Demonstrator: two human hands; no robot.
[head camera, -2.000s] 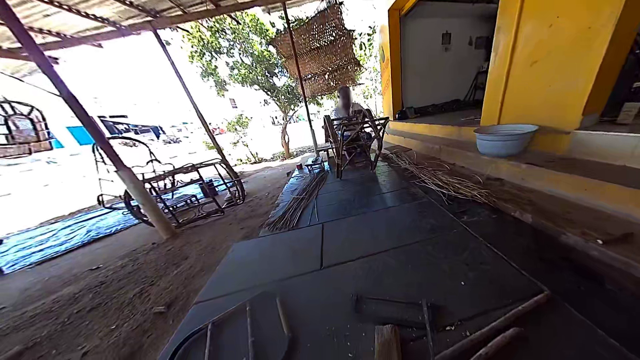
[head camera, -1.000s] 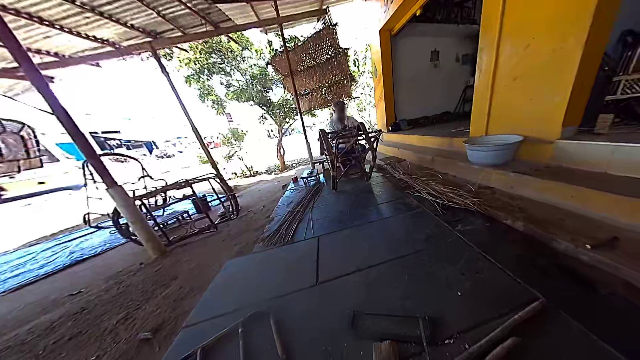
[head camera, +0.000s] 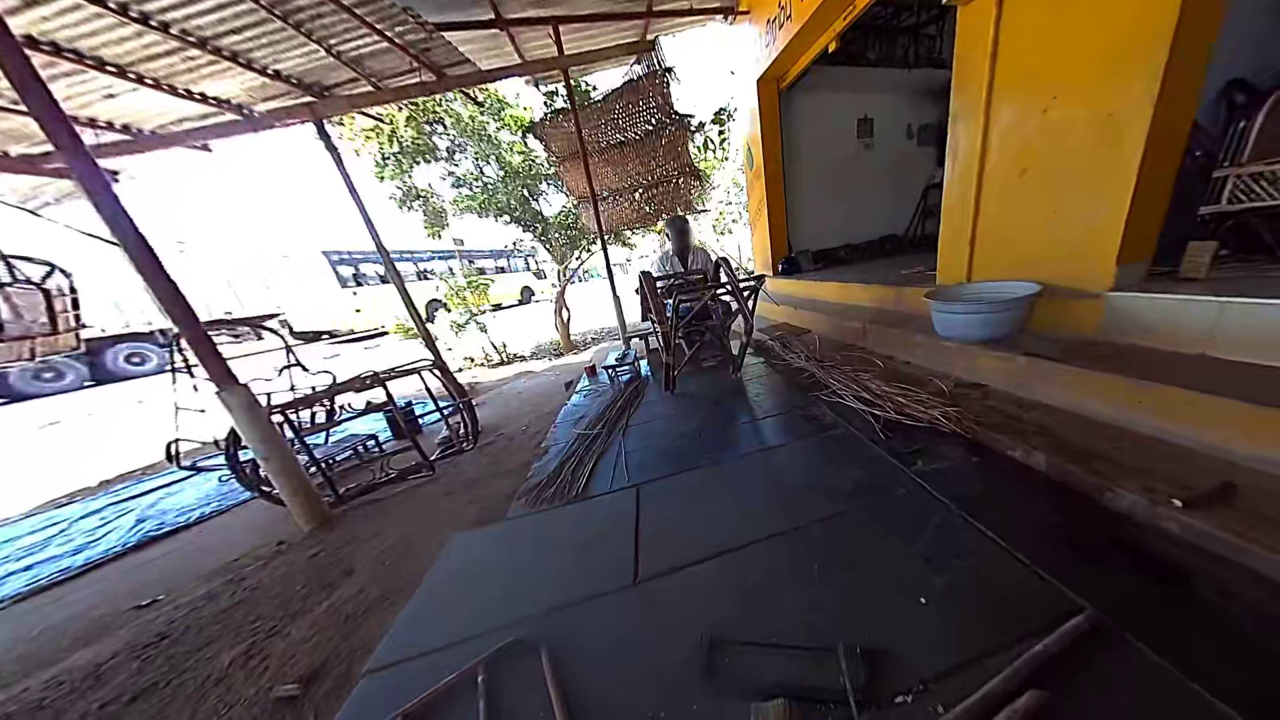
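Observation:
Neither my left hand nor my right hand shows in the head view, so what they hold is hidden. Along the bottom edge, part of a wooden frame (head camera: 482, 685) lies on the dark stone slabs. A dark, flat rectangular item (head camera: 775, 668) rests right of it. Farther right is a wooden pole (head camera: 1035, 665), with the end of a shorter piece (head camera: 1022, 706) beside it. A person (head camera: 684, 255) sits in the distance behind an unfinished cane chair frame (head camera: 700, 315). Long thin cane strips (head camera: 590, 440) lie in front of that frame, to its left.
A larger heap of cane strips (head camera: 870, 385) lies by the yellow building's step. A blue-grey tub (head camera: 982, 310) sits on the step. At left stand a leaning roof post (head camera: 270, 460) and metal frames (head camera: 375, 400) on a blue tarp (head camera: 130, 530). A bus (head camera: 440, 280) is on the road.
A bus and a truck have come into sight on the road at left. The view has tilted up somewhat, so less of the wooden pieces at the bottom shows.

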